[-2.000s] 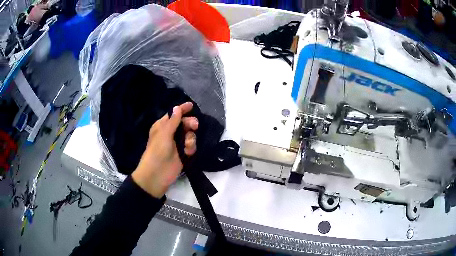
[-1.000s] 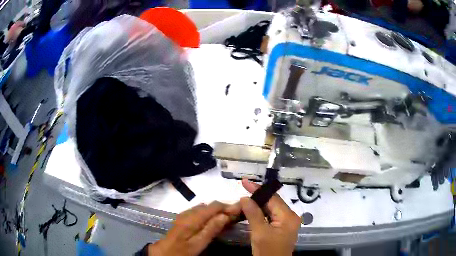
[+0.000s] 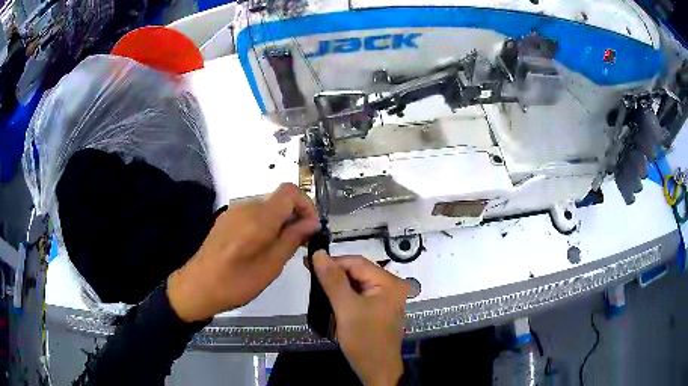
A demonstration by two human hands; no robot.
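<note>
A narrow black fabric strip (image 3: 320, 294) hangs down from the strip guide in front of the presser foot (image 3: 318, 147). My left hand (image 3: 245, 252) pinches its upper end at the guide. My right hand (image 3: 367, 309) pinches the strip just below, over the table's front edge. The white coverstitch machine (image 3: 453, 181) with blue band stands behind and right of my hands. Whether the strip's tip is inside the guide is hidden by my left fingers.
A cloudy plastic bag (image 3: 113, 98) around a heap of black pieces (image 3: 128, 226) stands at the left. An orange-red disc (image 3: 162, 49) is behind it. A measuring tape (image 3: 483, 295) runs along the front edge. Yellow-green handles (image 3: 671, 190) show at the far right.
My left hand has left the black heap and joined my right hand on the strip. Both hands have moved up to the guide. The view has shifted right, towards the machine.
</note>
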